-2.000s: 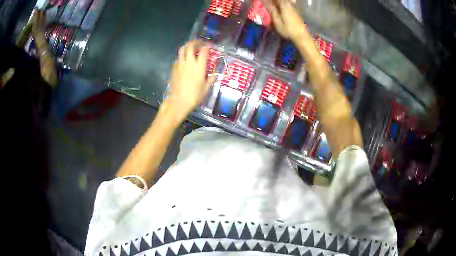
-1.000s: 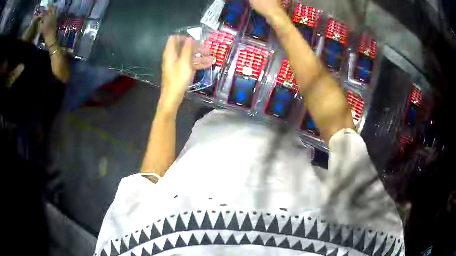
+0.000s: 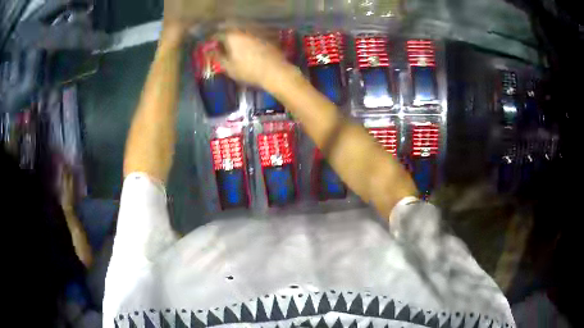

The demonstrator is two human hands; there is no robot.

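A clear blister tray point(image 3: 401, 106) lies in front of me, with two rows of five pockets. Printed packs with red tops and blue lower panels, such as this one point(image 3: 277, 168), lie in the pockets. My right hand point(image 3: 250, 59) is over the back-left part of the tray, by the top of the far-left pack point(image 3: 219, 93); blur hides its fingertips and any hold. My left hand point(image 3: 184, 18) reaches past the tray's back-left corner near the top edge, blurred against a brown shape; its fingers cannot be made out. My right forearm covers part of both rows.
A dark green surface point(image 3: 105, 122) lies left of the tray, with a pale rail point(image 3: 118, 42) behind. Another person's arm point(image 3: 75, 221) shows at the left beside more trays. Black-and-white-topped packs point(image 3: 509, 93) in clear plastic are at the right. A brown shape point(image 3: 237, 11) is at the top.
The view has turned, so the tray now lies nearly square to me. My left hand has moved from the tray's near-left pocket to beyond its back-left corner. My right hand is now fully in view.
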